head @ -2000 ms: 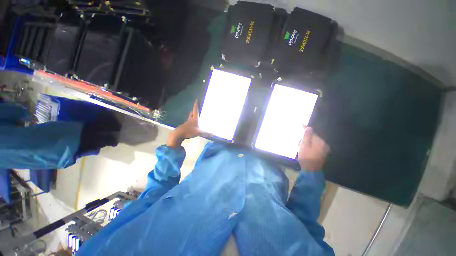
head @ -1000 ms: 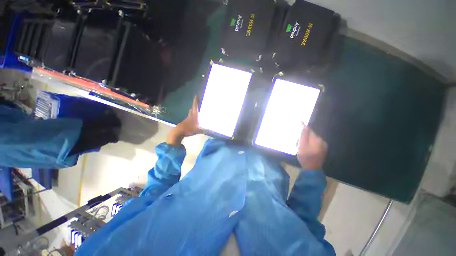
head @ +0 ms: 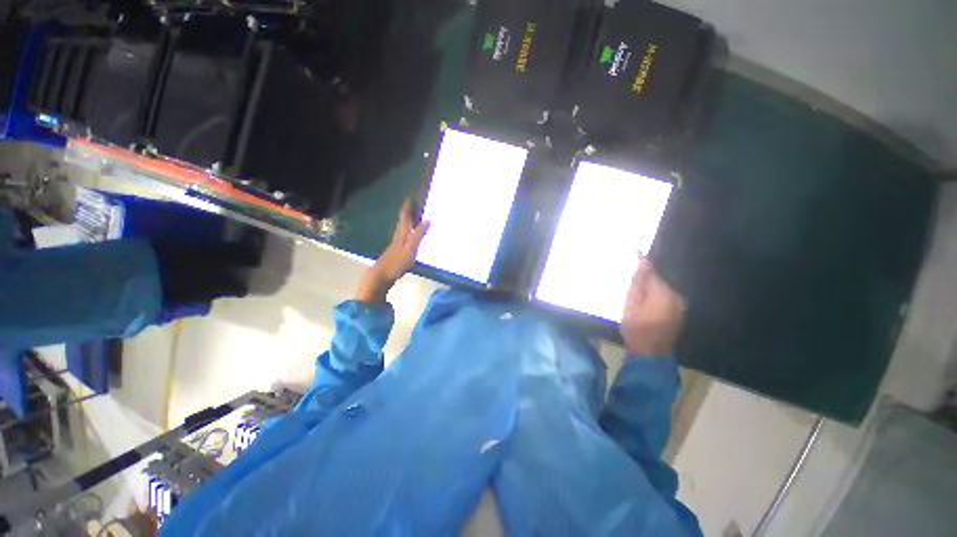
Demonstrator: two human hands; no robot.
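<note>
Two black tablets with glaring white screens lie side by side on the bench, the left tablet [head: 472, 207] and the right tablet [head: 603, 241]. My left hand [head: 397, 252] rests at the left tablet's lower left edge, a finger over the screen's edge. My right hand [head: 653, 306] is at the right tablet's lower right side, with a fingertip on the white screen. Neither hand visibly grips anything. Two more black tablets lie beyond, a left one [head: 514, 68] and a right one [head: 635, 89], with dark screens showing a green logo and yellow text.
Dark green mat [head: 803, 252] lies under the tablets. Many dark tablets [head: 199, 94] stand in rows at left, above an orange-red edge strip [head: 189, 178]. A neighbouring person's blue sleeve [head: 79, 288] is at far left, near blue bins. A metal rack [head: 199, 451] is at lower left.
My left hand's fingers have moved from beside the left tablet onto its screen edge. My right fingertip has moved slightly up on the right screen. The view has shifted a little.
</note>
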